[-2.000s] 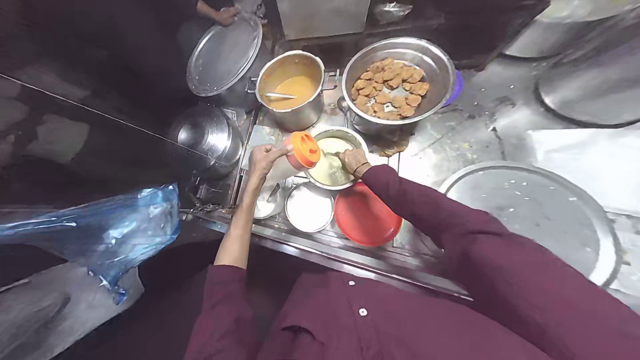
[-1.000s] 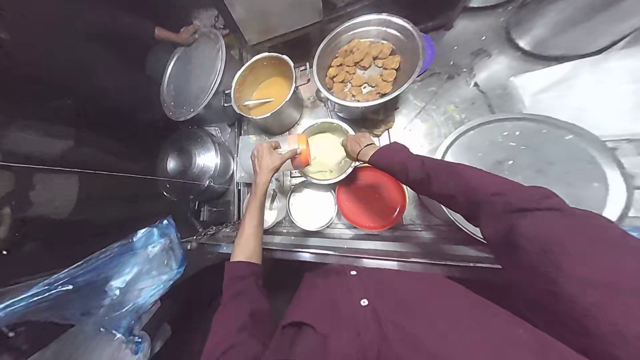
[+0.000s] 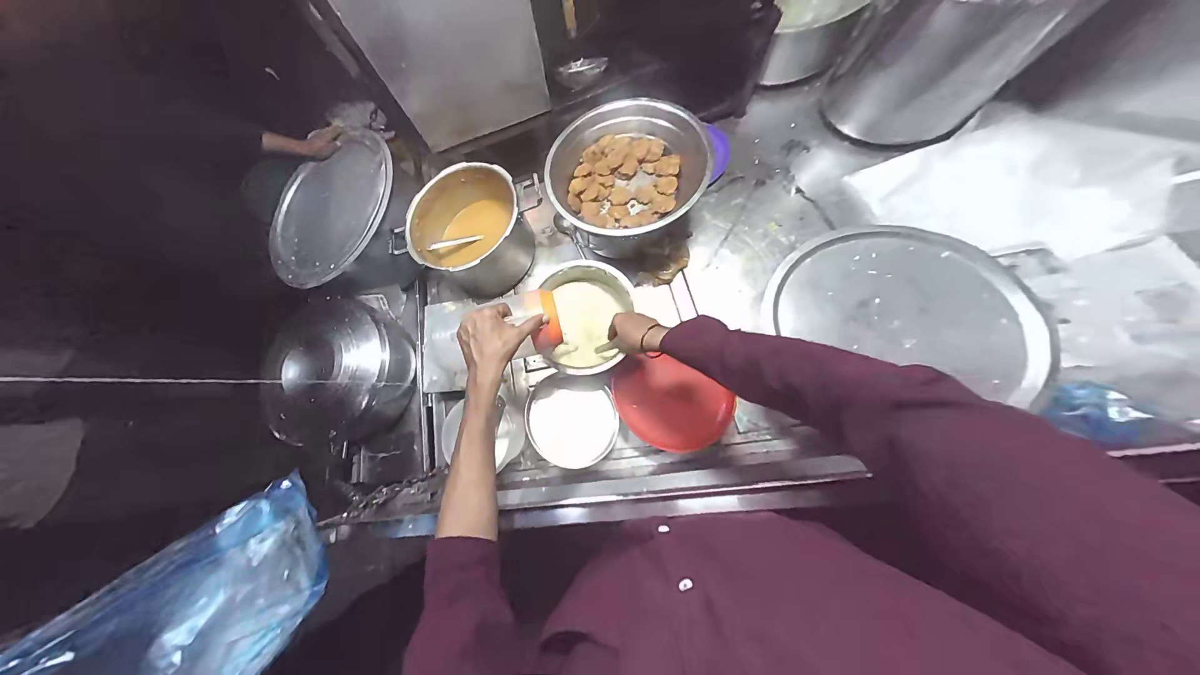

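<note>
My left hand [image 3: 491,343] grips a clear plastic jar with an orange lid [image 3: 548,322], tilted on its side, its lid end over the left part of a metal pot of pale yellow liquid [image 3: 589,309]. At the pot's right rim is my right hand [image 3: 634,334], fingers closed around what looks like a utensil dipping into the liquid; its handle is mostly hidden. A red round lid or plate [image 3: 677,405] lies below my right wrist. Just under the pot stands a container of white contents [image 3: 572,422], and another white-filled bowl [image 3: 509,439] is partly behind my left forearm.
Behind are a pot of orange-brown liquid with a ladle [image 3: 473,225] and a large bowl of fried pieces [image 3: 624,183]. A big round metal tray [image 3: 909,309] lies right. Another person's hand [image 3: 322,143] touches an upright round tray [image 3: 333,211]. Blue plastic [image 3: 206,581] hangs lower left.
The orange-lidded jar, held up and tilted two seconds ago, is now lower and more level at the pot. My right hand stays at the pot's right side. The view has shifted somewhat.
</note>
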